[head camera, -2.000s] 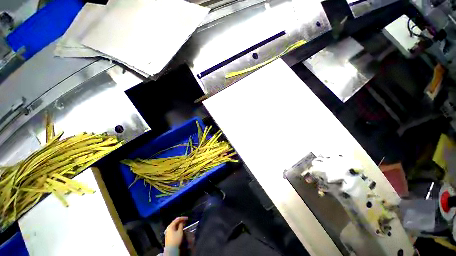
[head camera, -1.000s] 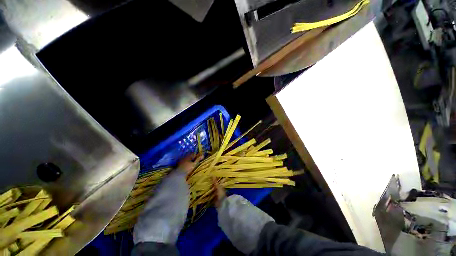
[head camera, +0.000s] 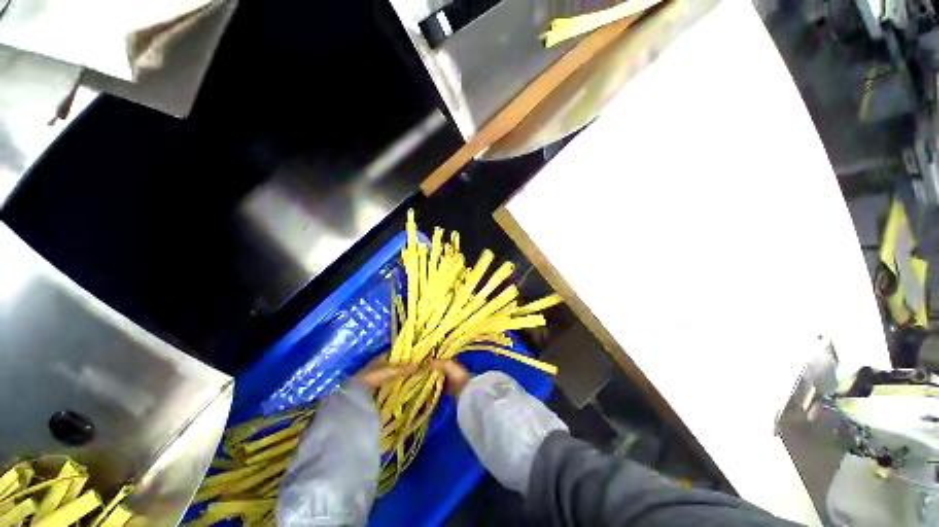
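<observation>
A thick bundle of yellow strips (head camera: 438, 299) fans out over the blue plastic bin (head camera: 345, 335). My left hand (head camera: 386, 373) and my right hand (head camera: 451, 373) close around the middle of the bundle from both sides, nearly touching. The strips spread upward and to the right above the hands and hang down below them. More yellow strips (head camera: 242, 463) lie in the bin at the lower left. My fingers are mostly hidden by the strips and grey sleeves.
A white tabletop (head camera: 690, 206) is at the right, with a sewing machine (head camera: 896, 443) at its lower right. A grey metal worktable (head camera: 113, 350) is at the left, with yellow strips (head camera: 57, 499) on it. Off-white sheets (head camera: 113, 41) lie at the upper left.
The hands came together at the bin and now hold the bundle more tightly. Its upper ends have swung from pointing right to pointing up and right. The view has shifted slightly.
</observation>
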